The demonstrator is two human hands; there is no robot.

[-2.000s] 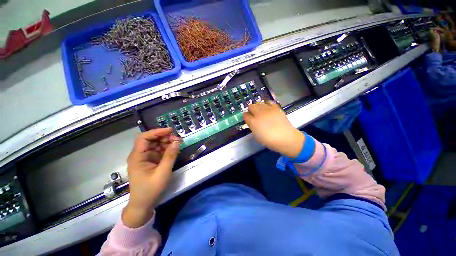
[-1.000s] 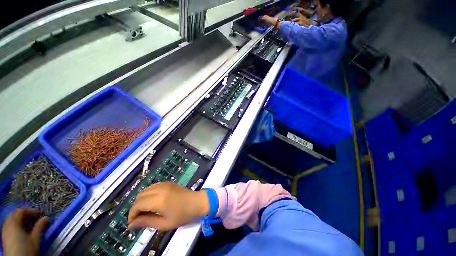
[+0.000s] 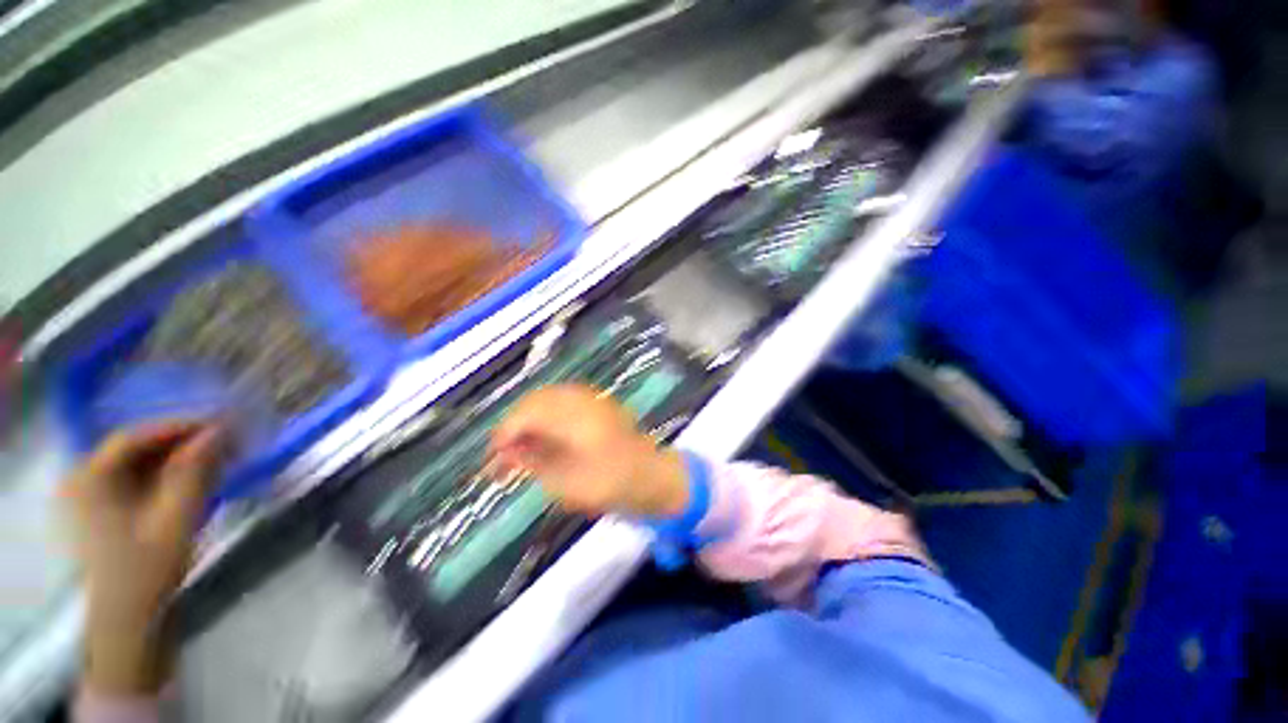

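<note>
The view is strongly blurred. A green circuit board (image 3: 480, 544) lies in a black carrier in front of me. My right hand (image 3: 586, 449), with a blue wrist band, is over the middle of the board with its fingers bent; whether it holds a part cannot be told. My left hand (image 3: 141, 494) is at the near edge of the left parts bin (image 3: 365, 393), fingers curled; what is in them is too blurred to tell. Grey leaded components (image 3: 240, 332) are heaped in that bin. Orange leaded components (image 3: 431, 271) lie in the right parts bin (image 3: 565, 240).
A pale conveyor rail (image 3: 791, 381) runs diagonally between my body and the carriers. Another board (image 3: 805, 219) lies farther along. A large blue crate (image 3: 1052, 304) stands right of the rail. Another worker's blue sleeve (image 3: 1130, 106) shows at the upper right.
Since one second ago the view has swung, shifting bins and boards rightward and upward. My left hand has come from over the grey components to the bin's near edge. My right hand remains over the board.
</note>
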